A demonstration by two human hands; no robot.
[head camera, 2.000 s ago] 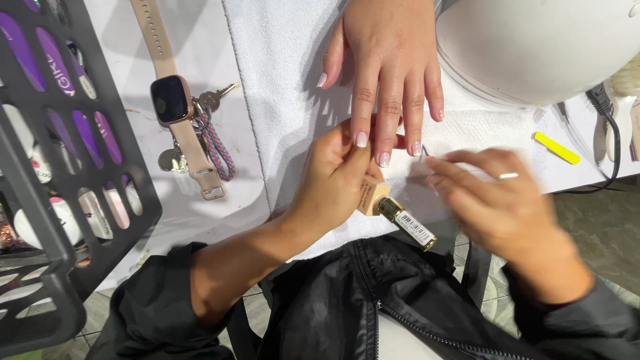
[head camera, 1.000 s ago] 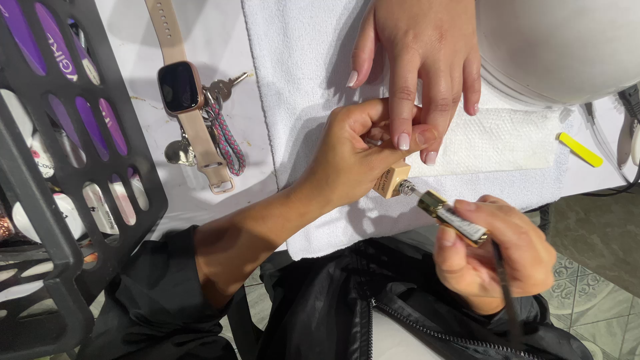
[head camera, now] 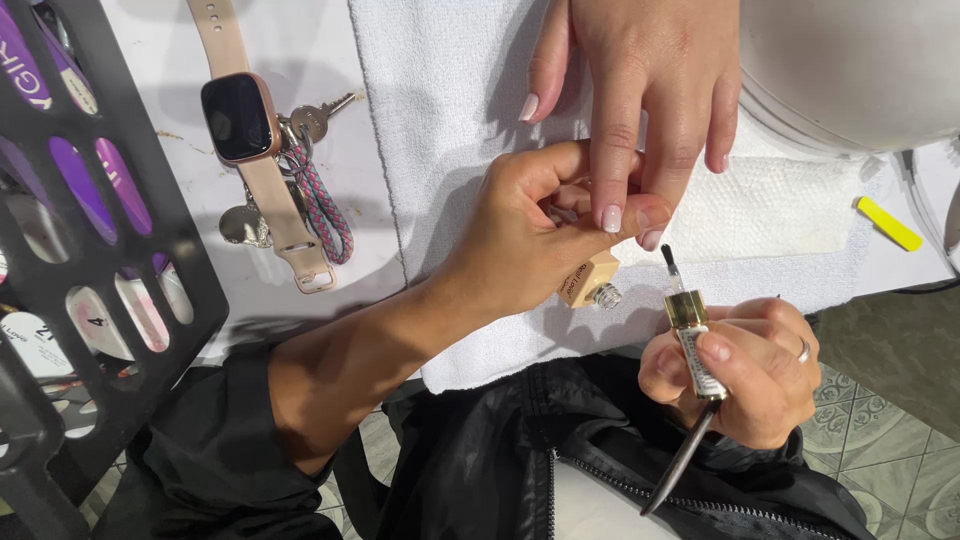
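Observation:
With its thumb and fingers, my left hand [head camera: 525, 232] grips a finger of another person's hand [head camera: 652, 90], whose nails are pale and glossy. That hand's palm faces down. Below my left palm is an uncapped nail polish bottle [head camera: 589, 281], tilted, its threaded neck exposed; it appears held by my lower fingers, which are hidden. My right hand [head camera: 742, 367] holds the gold-and-white cap with its brush [head camera: 670, 262], the bristles pointing up near the person's fingertip with a small gap. A thin dark-handled tool [head camera: 682, 457] also sticks out from under my right hand.
A smartwatch [head camera: 240, 116] and keys [head camera: 311, 124] with a braided cord lie left of the white towel [head camera: 450, 90]. A black basket [head camera: 172, 300] of bottles fills the left side. A white rounded device [head camera: 847, 67], a paper towel [head camera: 772, 217] and a yellow strip [head camera: 889, 223] are at right.
The polish cap, on the bottle two seconds ago, is off it in my right hand, with the brush out. My right hand has turned the brush up toward the person's fingertips.

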